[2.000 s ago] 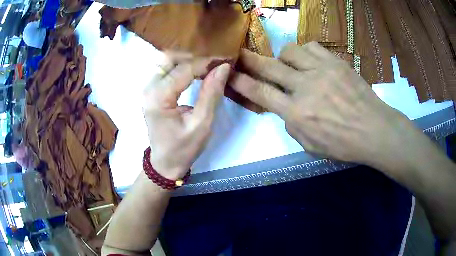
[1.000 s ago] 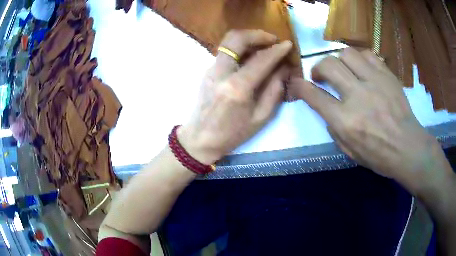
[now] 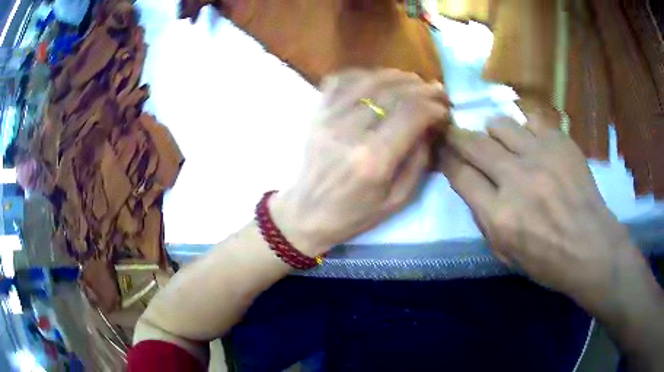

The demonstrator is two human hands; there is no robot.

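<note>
A rust-brown fabric panel (image 3: 349, 36) lies at the top centre of the white table, its lower corner running under my fingers. My left hand (image 3: 375, 156), with a gold ring and a dark red bracelet, is closed on that corner. My right hand (image 3: 535, 192) is just to the right, its thumb and fingertips meeting the cloth edge beside my left fingers. The picture is blurred, and the fingertips and the cloth between them are partly hidden. The needle area is not clearly visible.
A crumpled heap of rust-brown panels (image 3: 102, 160) lies at the left. Brown zipper strips (image 3: 604, 80) hang side by side at the upper right, one with a pale line. A ruler-like tape (image 3: 408, 267) runs along the table's front edge. Pale thin strips (image 3: 138, 287) lie below the heap.
Over the two seconds my left hand has moved right and turned over the cloth corner. My right hand has moved right and down. The panel's lower corner has shifted right.
</note>
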